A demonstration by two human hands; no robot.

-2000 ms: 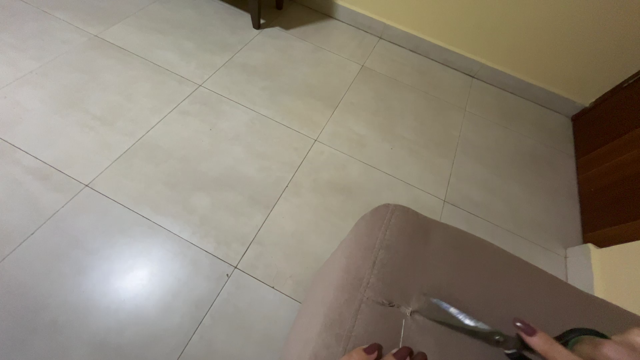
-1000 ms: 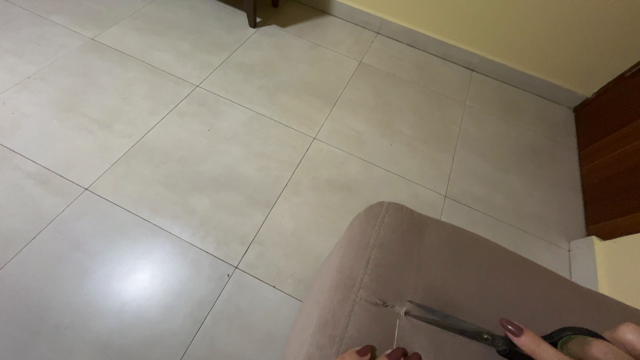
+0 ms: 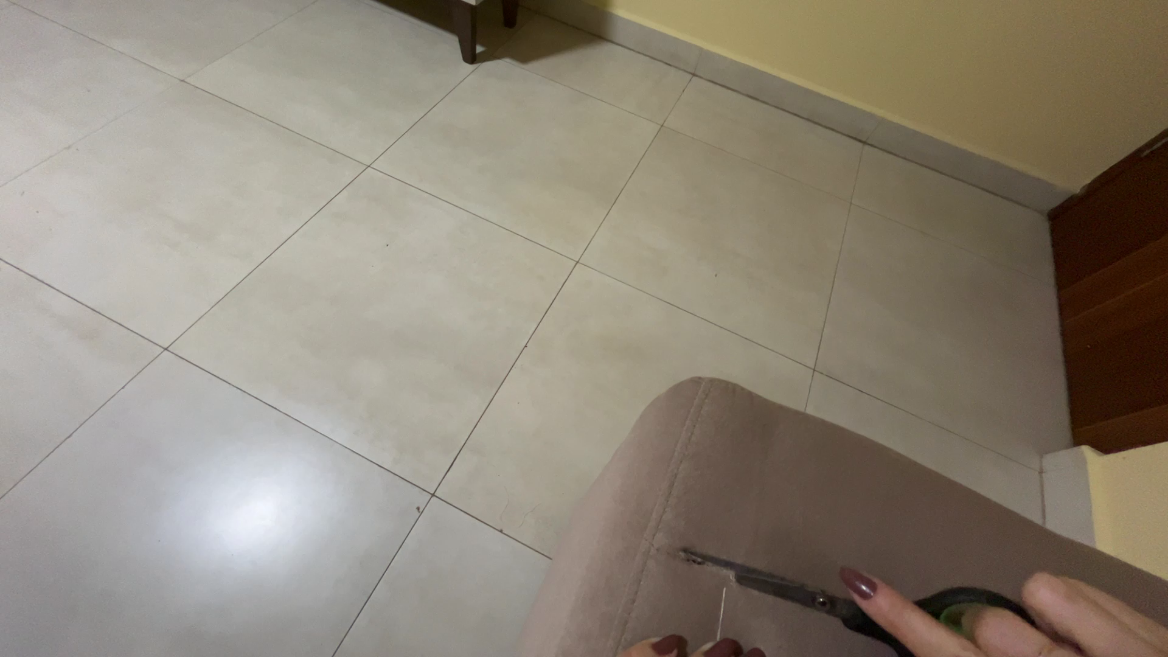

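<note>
A pair of scissors (image 3: 803, 593) with dark handles and some green lies over the top of a taupe fabric-covered seat or armrest (image 3: 794, 484). My right hand (image 3: 985, 620) grips its handles, index finger stretched along the pivot. The blade tips rest at a small torn spot (image 3: 691, 558) in the fabric, near the stitched seam. At the bottom edge only the fingertips of my left hand (image 3: 698, 648) show, beside a pale thread (image 3: 724, 611) that runs up toward the blades. Whether those fingers pinch the thread cannot be told.
Large beige floor tiles (image 3: 383, 301) surround the upholstered piece. Dark furniture legs (image 3: 466, 32) stand at the top. A yellow wall (image 3: 912, 64) with a pale skirting runs along the upper right, and brown wood (image 3: 1113, 319) is at the right edge.
The scissors in my right hand have moved left along the fabric, their tips now over the torn spot that lay just left of them before. My left fingertips stay at the bottom edge.
</note>
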